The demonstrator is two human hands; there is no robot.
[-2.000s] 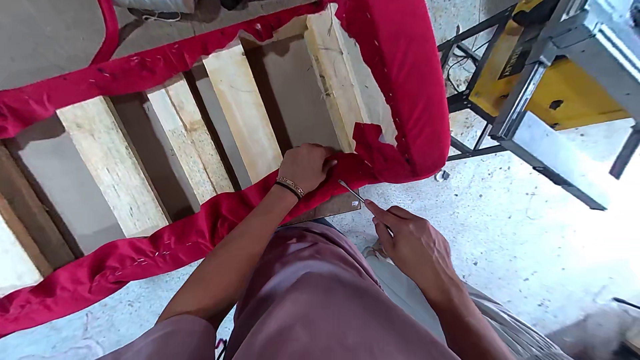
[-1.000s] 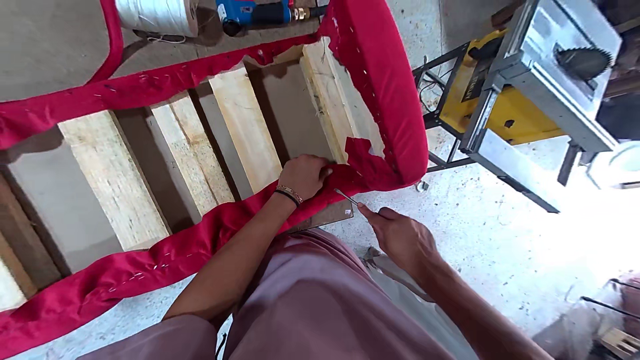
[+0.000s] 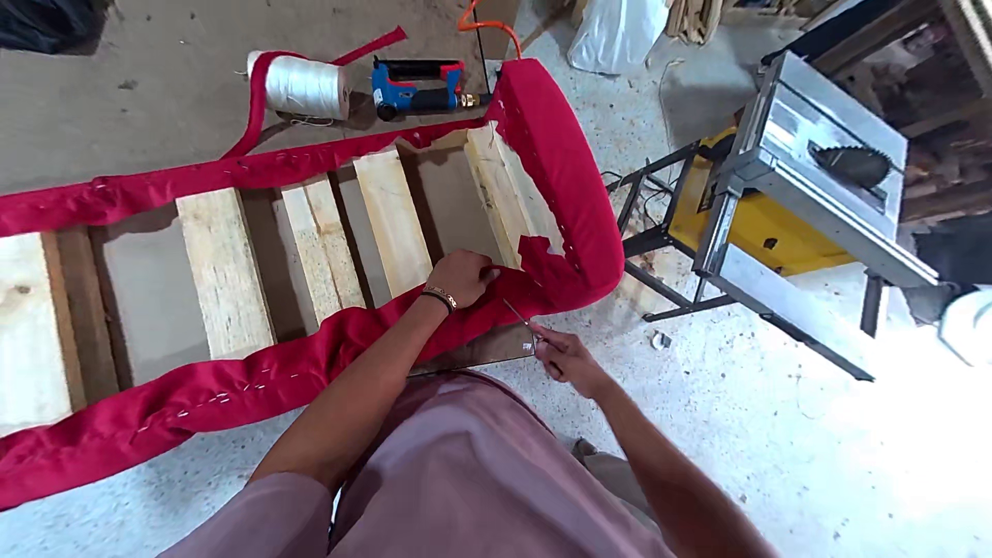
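A wooden frame with pale slats [image 3: 394,221] lies before me, its rim wrapped in red fabric [image 3: 263,384] that is stapled in place. On the near rim, close to the right corner, my left hand [image 3: 463,280] grips an edge of the fabric. My right hand [image 3: 570,360] is closed around a thin metal tool [image 3: 518,314], whose tip points at the fabric just right of my left hand. Its handle is hidden in my fist, so the kind of tool cannot be told. A ragged flap of fabric [image 3: 540,260] lies at the inner corner.
Beyond the far rim are a spool of white cord [image 3: 306,87], a red fabric strip [image 3: 257,108] and a blue pneumatic stapler [image 3: 417,87] with an orange hose [image 3: 496,29]. To the right stands a table saw [image 3: 821,167] with its blade [image 3: 852,165] exposed. A white plastic bag [image 3: 618,35] sits behind.
The view has shifted, bringing the whole stapler and more of the table saw into sight. Both hands keep about the same places at the near rim, the right one still holding the tool.
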